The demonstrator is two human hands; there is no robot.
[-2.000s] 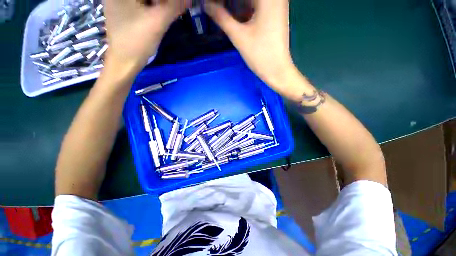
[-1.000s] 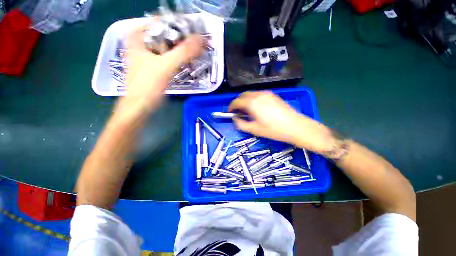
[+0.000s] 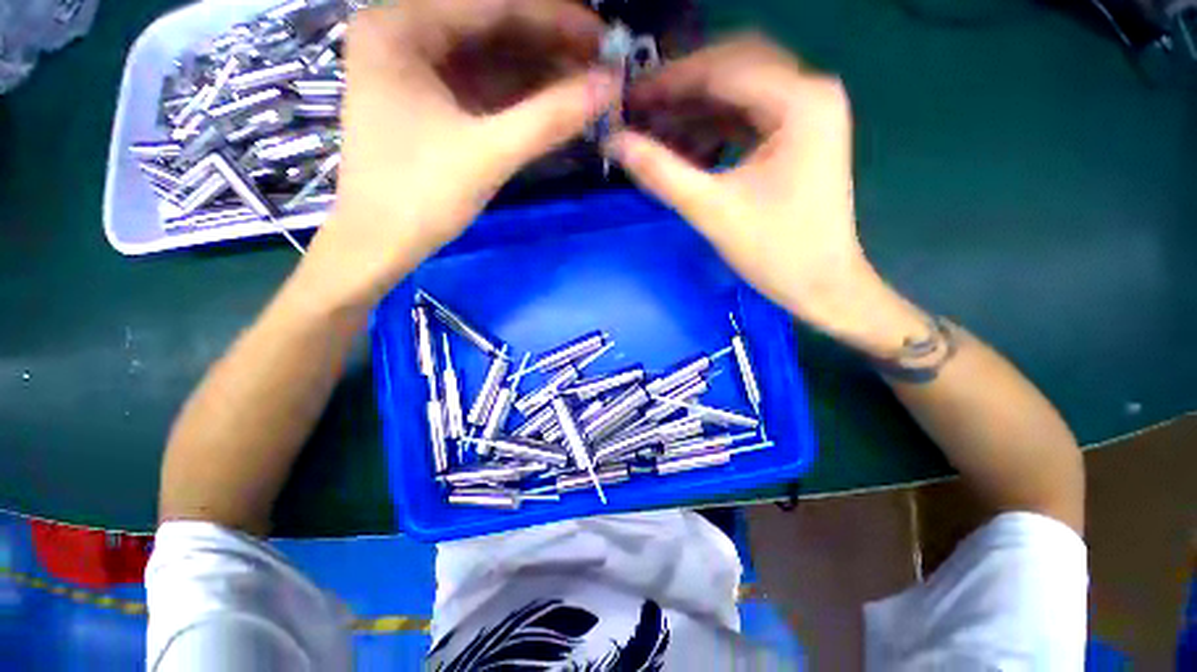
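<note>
My left hand and my right hand meet at the top centre, both blurred. Their fingertips close from both sides on a small shiny metal cylinder; most of it is hidden by the fingers. The blue parts tray lies below the hands with many loose metal cylinders with thin rods, mostly in its near half. The white parts tray, heaped with similar cylinders, is at the upper left, partly behind my left hand.
A black machine shows only in small parts behind my hands. Crumpled clear plastic is at the far upper left. Black cables lie at the upper right. A red bin is below the bench edge at left, with cardboard below at right.
My left hand has left the white tray and my right hand the blue tray; both are now together in front of the machine. The cylinder at the blue tray's far side is gone. The view has shifted.
</note>
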